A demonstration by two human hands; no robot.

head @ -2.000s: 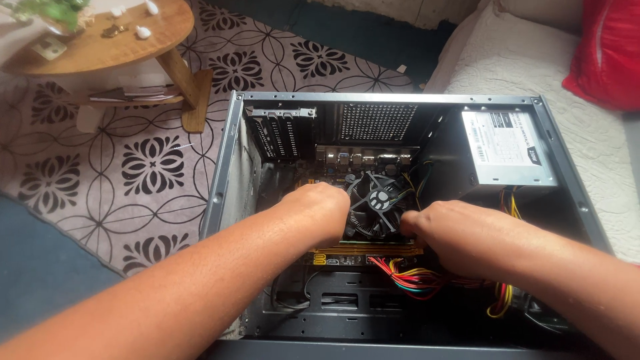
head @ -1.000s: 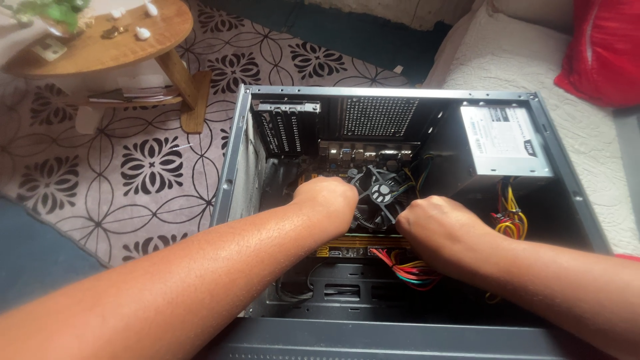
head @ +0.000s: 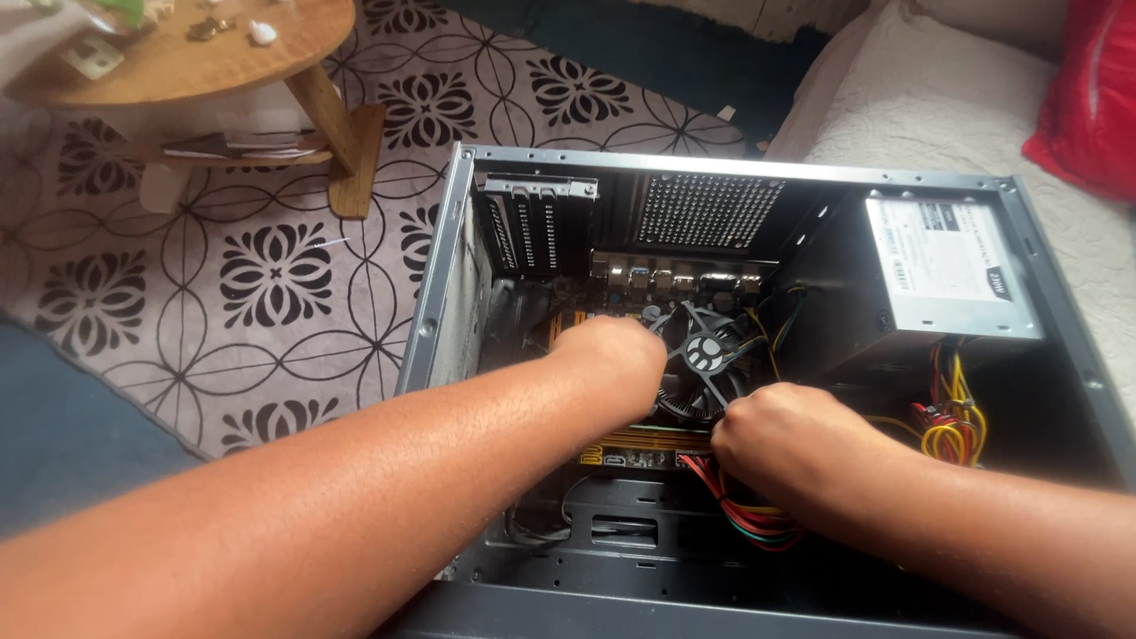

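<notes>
An open black computer case [head: 737,161] lies in front of me. Inside it a CPU cooler fan [head: 704,352] with a pale paw mark on its hub sits on the motherboard. My left hand [head: 617,364] is curled at the cooler's left side, and my right hand [head: 785,439] is curled at its lower right edge. The fingertips of both hands are hidden, so whether they grip the cooler cannot be told. Below the fan run yellow memory slots [head: 657,439]. A bundle of red, yellow and green wires [head: 741,515] passes under my right hand.
A power supply [head: 950,266] with a label fills the case's upper right, with bundled cables [head: 954,426] beneath it. Vented metal [head: 710,211] forms part of the far wall. Beyond the case are a round wooden table [head: 257,67], a patterned rug [head: 373,293] and a red cushion [head: 1087,106].
Both hands remain beside the cooler. My right hand has shifted slightly around its lower right edge since two seconds ago.
</notes>
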